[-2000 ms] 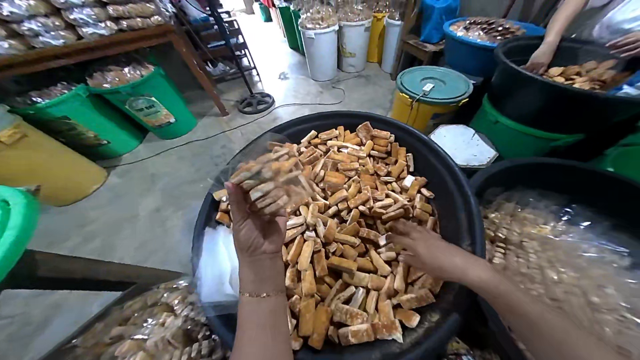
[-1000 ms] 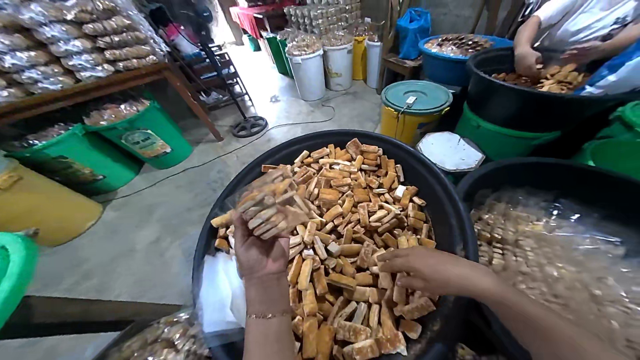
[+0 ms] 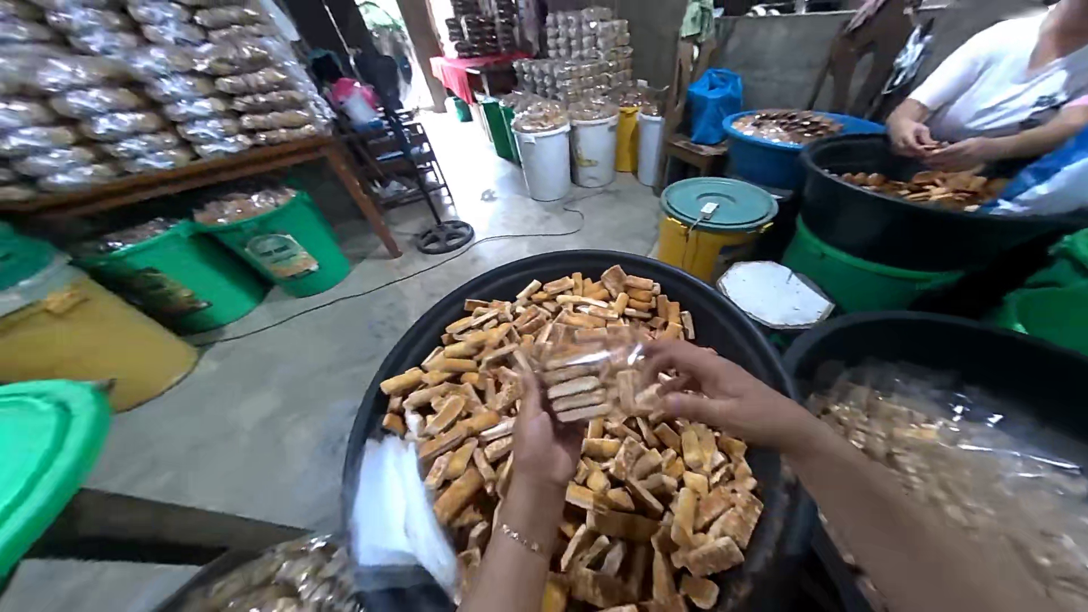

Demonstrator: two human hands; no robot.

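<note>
A large black tub [image 3: 382,374] is heaped with short baked bread or biscuit sticks [image 3: 629,518]. Over the heap, my left hand [image 3: 544,442] holds a clear plastic bag [image 3: 586,374] with sticks stacked inside. My right hand [image 3: 722,395] is at the bag's right side, its fingers bent near the opening beside some sticks; blur hides whether it grips a stick or the plastic. A pile of empty clear bags [image 3: 395,501] lies on the tub's left part, left of my left wrist.
On the right stands another black tub [image 3: 884,331] of filled bags. A lidded yellow bucket [image 3: 718,212] and a white-topped container [image 3: 773,293] stand beyond. Green buckets [image 3: 297,246] are at left, near a cable on the floor. A co-worker [image 3: 977,102] handles pieces at a far tub.
My right hand has risen from the heap of sticks to the bag. My left hand has brought the bag toward the middle, over the heap. The view has shifted slightly.
</note>
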